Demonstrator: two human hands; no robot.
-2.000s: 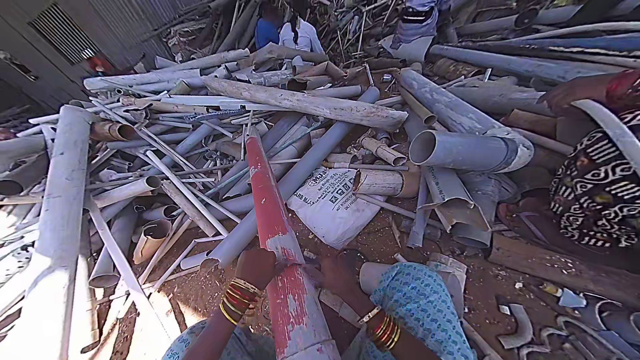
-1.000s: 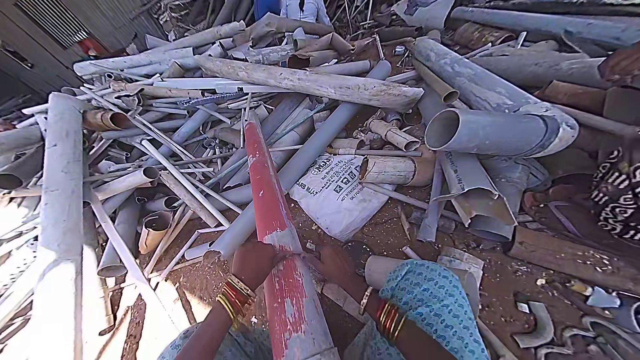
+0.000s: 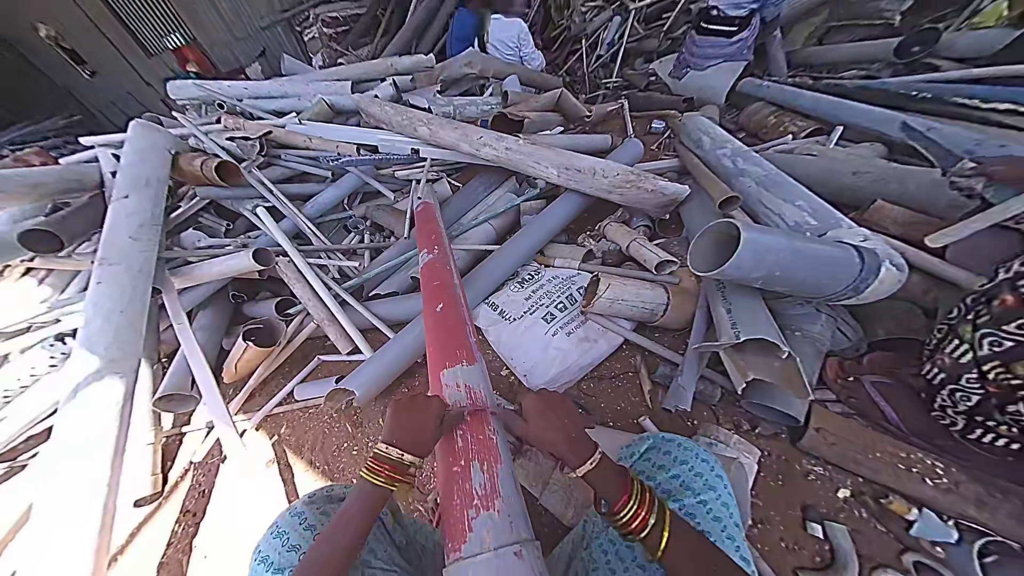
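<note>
A long plastic pipe (image 3: pixel 456 352) with flaking red paint runs from between my knees to the scrap heap. On its left side rests my left hand (image 3: pixel 414 426), fingers curled against the pipe near a dark ring around it. At the same ring, on the right side, my right hand (image 3: pixel 552 424) is bent with its fingertips at the pipe. Whether either hand holds a small tool or strip there cannot be told. A white printed sack (image 3: pixel 552 344) lies on the ground just beyond my right hand.
Grey pipes (image 3: pixel 512 256) and broken pieces are heaped ahead. A wide pipe (image 3: pixel 792 260) lies at right, near a person's patterned cloth (image 3: pixel 980 360). Pipe scraps (image 3: pixel 840 548) lie at lower right. People (image 3: pixel 512 40) are at the back. A tall pale pipe (image 3: pixel 120 280) leans at left.
Both hands stay at about the same part of the red pipe, with small shifts of the fingers. The person at the right has moved an arm and the pale strip there.
</note>
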